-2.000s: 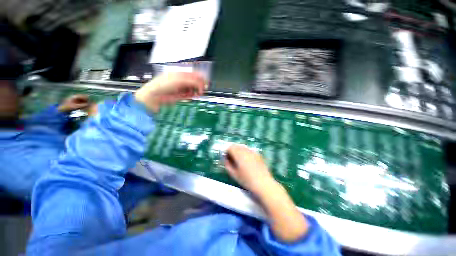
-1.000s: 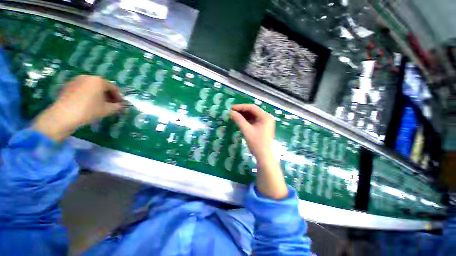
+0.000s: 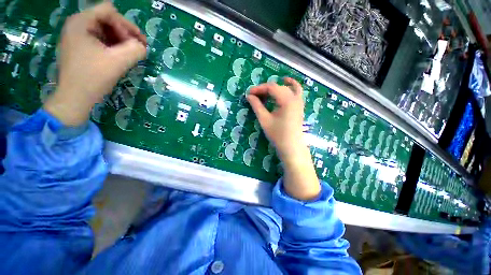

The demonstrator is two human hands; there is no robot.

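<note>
The long green circuit board (image 3: 183,137) lies across the view, with rows of white half-filled circles. My left hand (image 3: 97,62) is above its left part, thumb and fingertips pinched together; any part between them is too small to tell. A small tangle of silvery leaded components (image 3: 125,92) lies on the board just below my left hand, partly hidden by it. My right hand (image 3: 282,115) is over the middle of the board, thumb and index fingertips together close to the circles; whether they hold a component cannot be told.
A silver rail (image 3: 237,189) runs along the near side and another rail (image 3: 323,71) along the far side. Beyond it stands a black bin heaped with silvery-grey parts (image 3: 347,35). Clear trays (image 3: 430,75) and blue parts (image 3: 462,129) are further right. A black gap (image 3: 410,180) crosses the line.
The view has come closer to the board since a second ago. My left hand is higher in the picture, and the loose components below it now show. My right hand remains pinched over the board.
</note>
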